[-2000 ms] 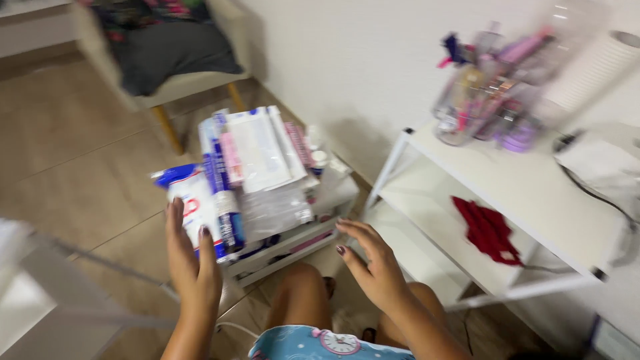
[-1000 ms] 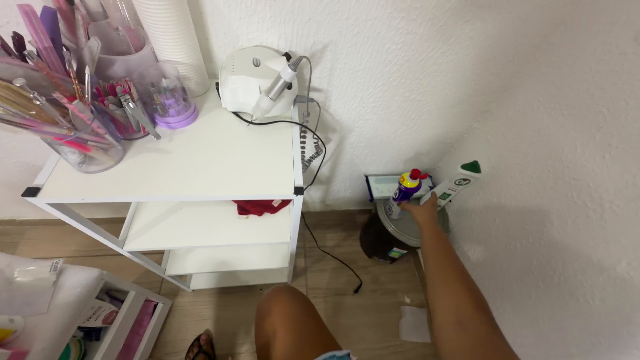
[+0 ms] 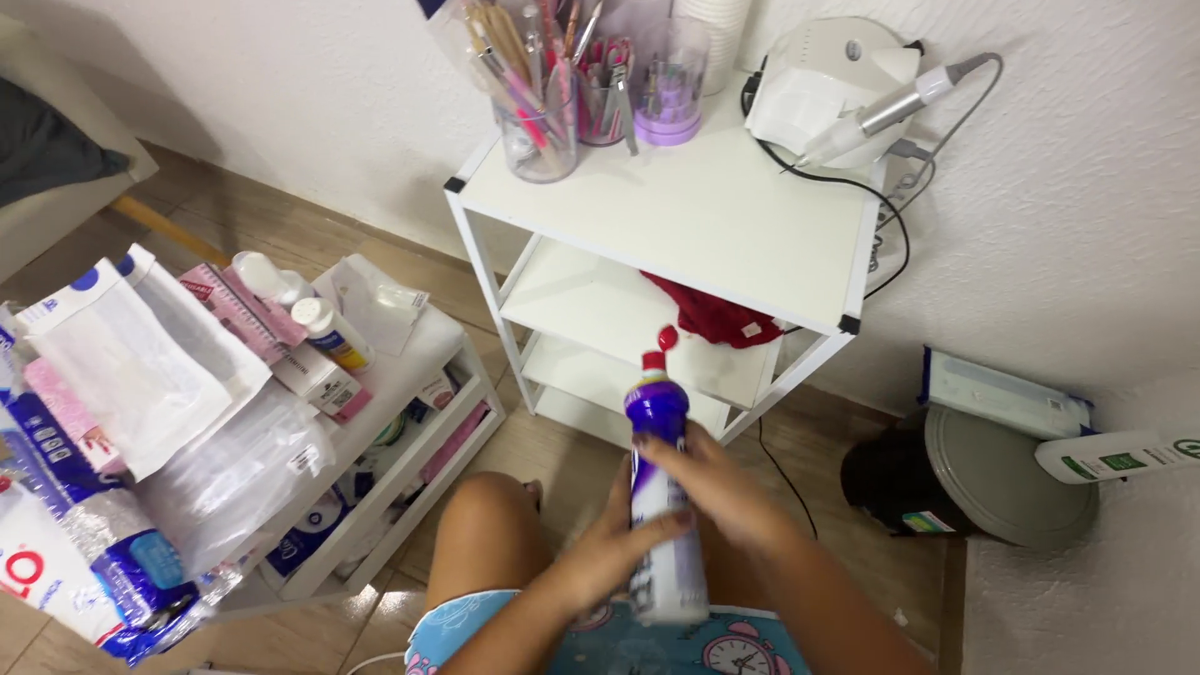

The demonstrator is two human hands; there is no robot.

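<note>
Both hands are around a white and purple plastic bottle [image 3: 667, 534], which stands nearly upright above my lap. Its red flip cap [image 3: 667, 338] is raised beside the red nozzle. My left hand [image 3: 614, 539] wraps the lower part of the body from the left. My right hand [image 3: 717, 483] grips it from the right, just below the purple shoulder, with fingers across the front. The far side of the bottle and some fingertips are hidden.
A white shelf unit [image 3: 656, 211] bears tool cups and a nail drill machine [image 3: 830, 89]; a red cloth [image 3: 717, 309] lies lower. At left, a white cart [image 3: 412, 361] holds packets. A lidded bin [image 3: 1003, 478] at right carries a white bottle [image 3: 1120, 457] and a packet.
The purple-topped bottle, on the bin at my right hand a second ago, is now above my lap in both hands. My left hand has come back into view. The view has swung left.
</note>
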